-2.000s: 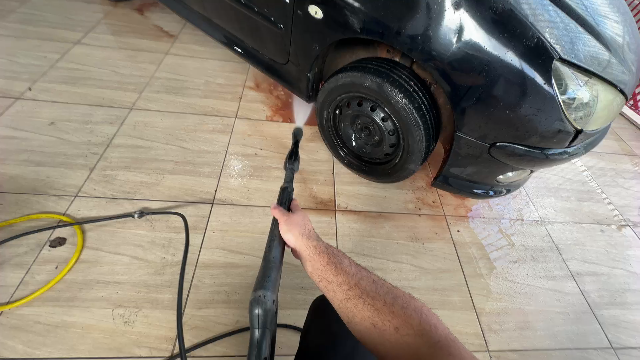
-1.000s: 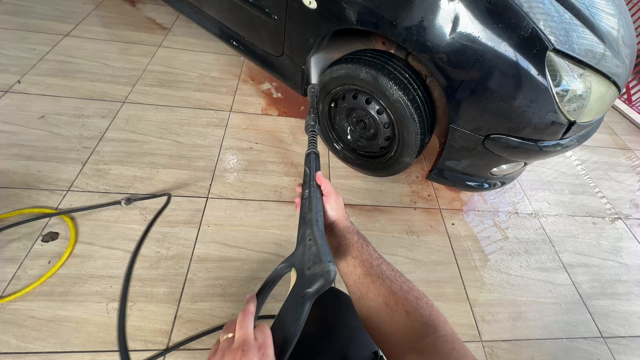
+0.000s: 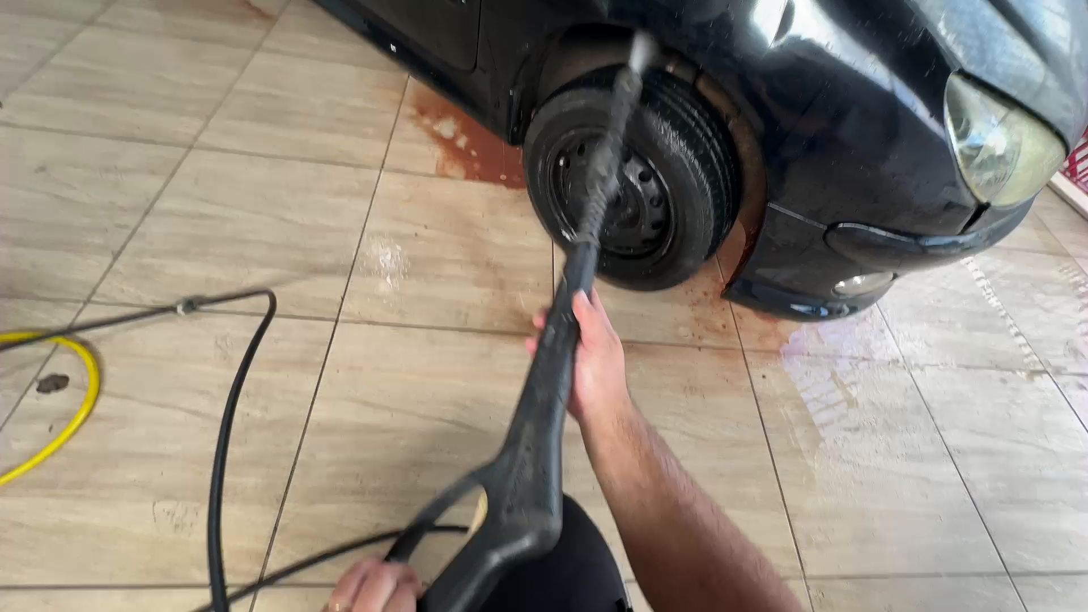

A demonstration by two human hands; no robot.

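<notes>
My right hand (image 3: pixel 597 361) is closed around the front grip of a black pressure washer spray gun (image 3: pixel 540 425), its thumb along the top. At the bottom edge, my left hand (image 3: pixel 374 585), partly cut off by the frame, grips the gun's rear handle beside the trigger guard. The blurred lance (image 3: pixel 605 161) crosses in front of the black steel wheel (image 3: pixel 646 208) and its wet tyre (image 3: pixel 710 144). Pale spray shows at the nozzle (image 3: pixel 642 55), by the top of the wheel arch on a black car (image 3: pixel 816 127).
A black hose (image 3: pixel 225 442) with a metal coupling (image 3: pixel 185 305) loops over the floor tiles at left. A yellow hose (image 3: pixel 89 399) curves near a small drain or dark spot (image 3: pixel 53 383). Reddish-brown dirty water (image 3: pixel 476 149) lies beside the wheel. The front bumper (image 3: pixel 799 272) juts out at right.
The nozzle has moved from the floor beside the tyre, up past its left side, to above the tyre. My left hand, out of view two seconds ago, has come onto the rear handle.
</notes>
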